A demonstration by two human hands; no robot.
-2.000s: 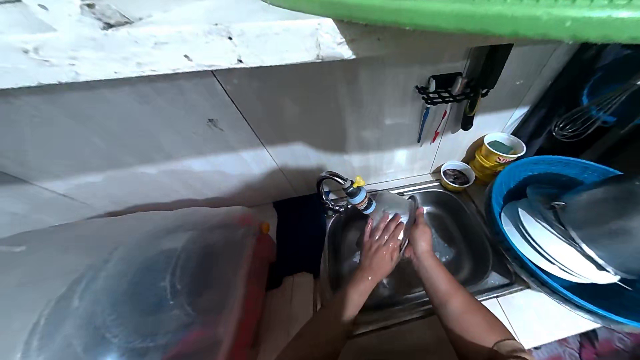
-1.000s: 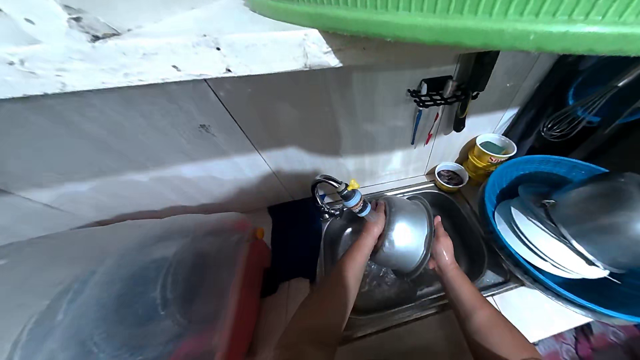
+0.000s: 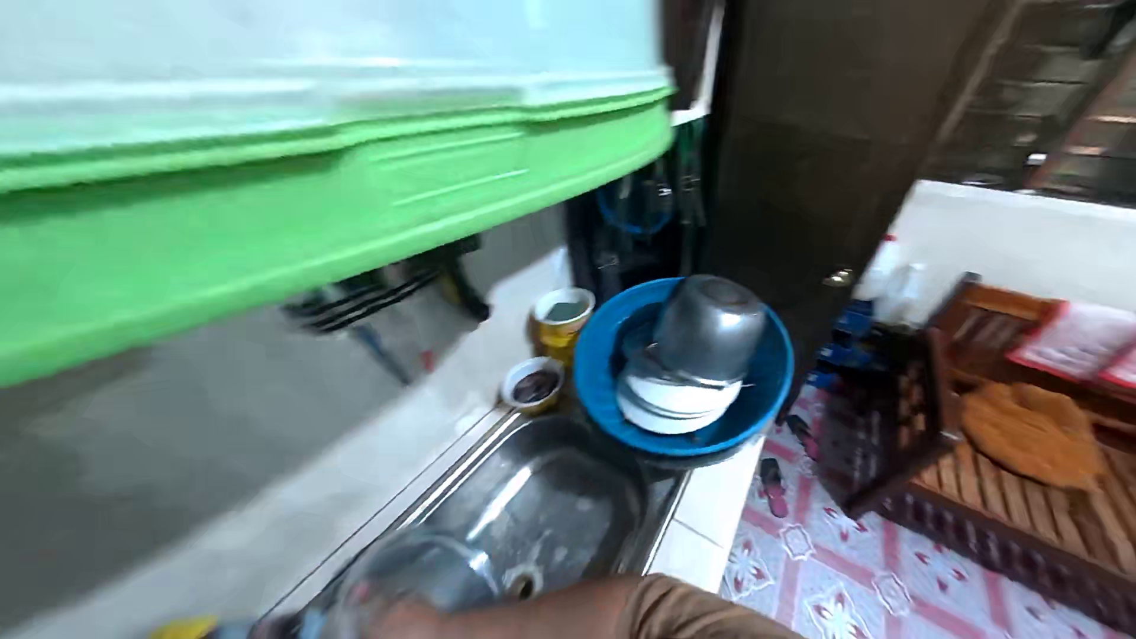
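Observation:
A blurred metal pot [image 3: 422,572] is low in the stainless steel sink [image 3: 568,497], near the drain hole. My right hand [image 3: 404,617] is at the pot's near side, blurred and cut by the bottom edge, so its grip is unclear; its forearm comes in from the right with a brown sleeve. Out of view is my left hand. The yellow part of the faucet [image 3: 186,627] shows at the bottom left. Right of the sink, a blue basin [image 3: 777,373] holds stacked white plates [image 3: 679,413] and an upturned metal pot [image 3: 714,324].
A small tub with dark contents [image 3: 535,386] and a yellow container [image 3: 561,328] stand behind the sink. The large green plastic rim [image 3: 355,231] overhangs from above left, over a black wall rack [image 3: 364,302]. Beyond the counter are a patterned floor [image 3: 834,568] and a wooden bench [image 3: 967,470].
The view has swung far to the right. My left hand, on the pot a second ago, has left the picture. The pot now sits at the bottom edge of the view.

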